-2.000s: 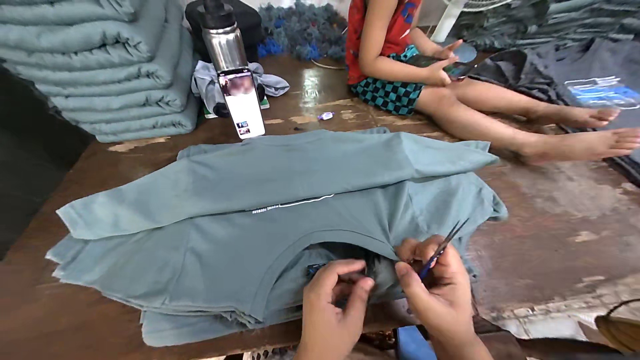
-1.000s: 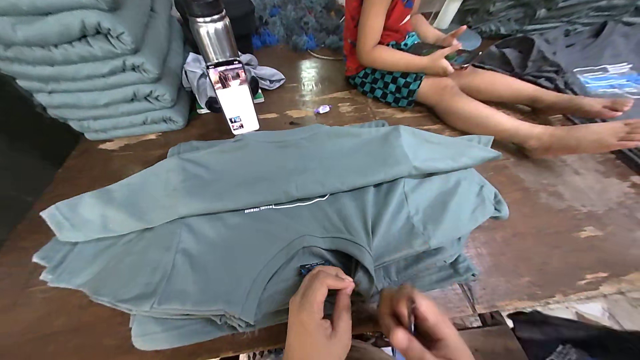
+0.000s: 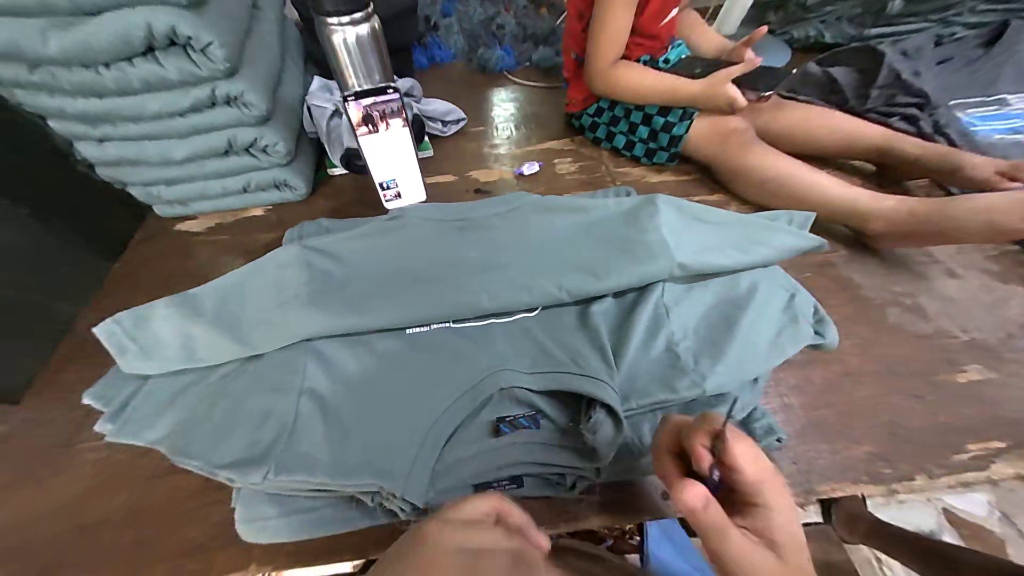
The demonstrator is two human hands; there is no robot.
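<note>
A pile of grey-green T-shirts [image 3: 384,408] lies spread on a wooden table, neck openings toward me. The top shirt bears a white print, and a dark neck label [image 3: 518,423] shows inside its collar. Just beyond the front of the collar is my left hand [image 3: 472,536], blurred, its fingers curled; whether it holds anything is hidden. My right hand [image 3: 732,480] holds a small pair of dark-handled scissors or thread snips [image 3: 718,460], tip pointing up, to the right of the collar. No fabric shows between its fingers.
Folded grey-green garments [image 3: 184,104] are stacked at the left. A lit phone [image 3: 386,148] leans against a steel bottle [image 3: 354,48]. A small wrapped candy [image 3: 528,168] lies on the wooden table [image 3: 904,352]. A seated person [image 3: 720,136] stretches bare legs across its right side.
Both hands were at the collar; my left hand has drawn back toward me, off the neckline. The fabric at the collar's right side has been let go. The seated person's hands have opened over their device.
</note>
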